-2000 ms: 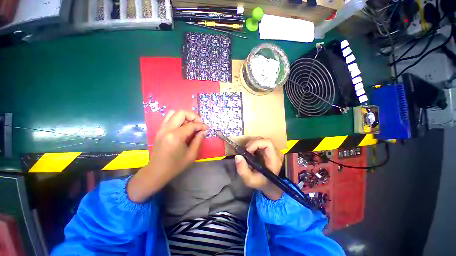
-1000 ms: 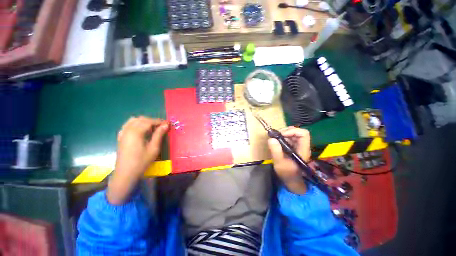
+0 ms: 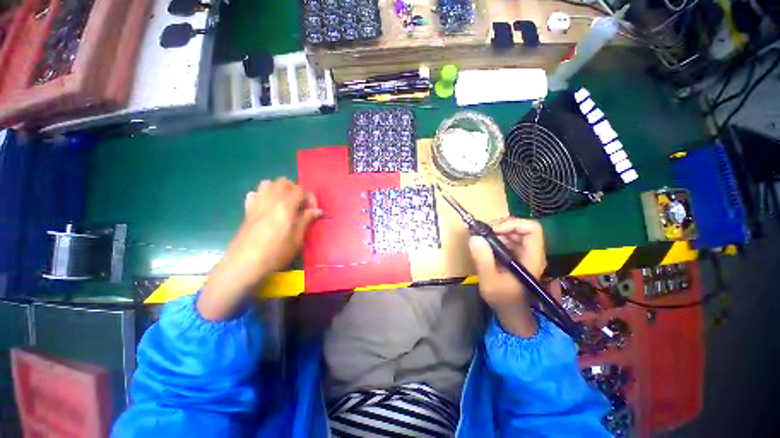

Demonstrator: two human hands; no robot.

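Observation:
A dark-edged circuit board panel with a silvery pattern (image 3: pixel 404 220) lies across the red sheet (image 3: pixel 342 244) and the tan card (image 3: pixel 457 257). A second panel (image 3: pixel 382 140) lies behind it. My left hand (image 3: pixel 272 224) is at the red sheet's left edge, fingertips close together; whether they pinch anything is too small to tell. My right hand (image 3: pixel 511 257) holds the black soldering iron (image 3: pixel 522 278), its tip over the tan card, right of the front panel and apart from it. A thin strand trails across the red sheet's front.
A round jar with white contents (image 3: pixel 467 147) stands behind the tan card, with a black wire-grille fan (image 3: pixel 540 167) to its right. Pens or tweezers (image 3: pixel 385 86) and a compartment tray (image 3: pixel 282 90) are behind. A spool (image 3: pixel 70 254) is far left, red bins (image 3: pixel 658 359) low right.
My left hand has moved left from the front panel to the red sheet's edge. The iron's tip has left the panel and moved right over the tan card. The camera view has shifted.

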